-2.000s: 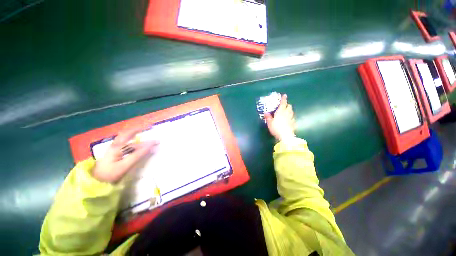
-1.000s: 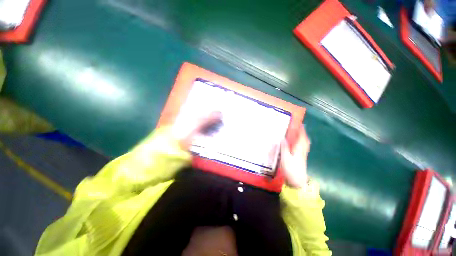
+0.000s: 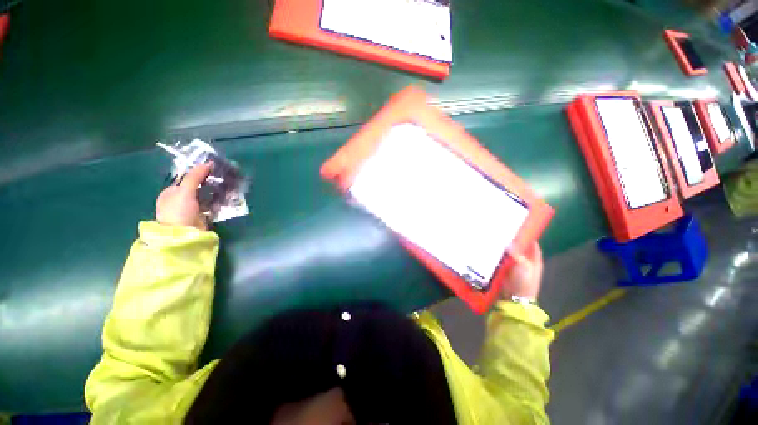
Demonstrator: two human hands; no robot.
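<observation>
A display unit point(image 3: 436, 199) with a bright white face and thin dark border lies on a red-orange pad point(image 3: 411, 104), both turned at an angle on the green surface. My right hand point(image 3: 522, 272) grips the pad's near right corner, with fingers over the edge by the unit. My left hand point(image 3: 184, 202) is off to the left, clear of the pad. It holds a shiny silvery sheet point(image 3: 228, 191) with dark bits on it, pinched between thumb and fingers. The palm side of my left hand is hidden.
Another white unit on a red pad point(image 3: 357, 50) lies beyond a seam in the green surface point(image 3: 100, 216). At the right, several units on red pads point(image 3: 594, 166) stand in a row. A blue stool point(image 3: 657, 253) is below them. A yellow-green sleeve point(image 3: 742, 192) shows at the right edge.
The pad with its unit has turned and shifted to the right, with my right hand at its corner. My left hand has moved left off the unit and now holds the silvery sheet.
</observation>
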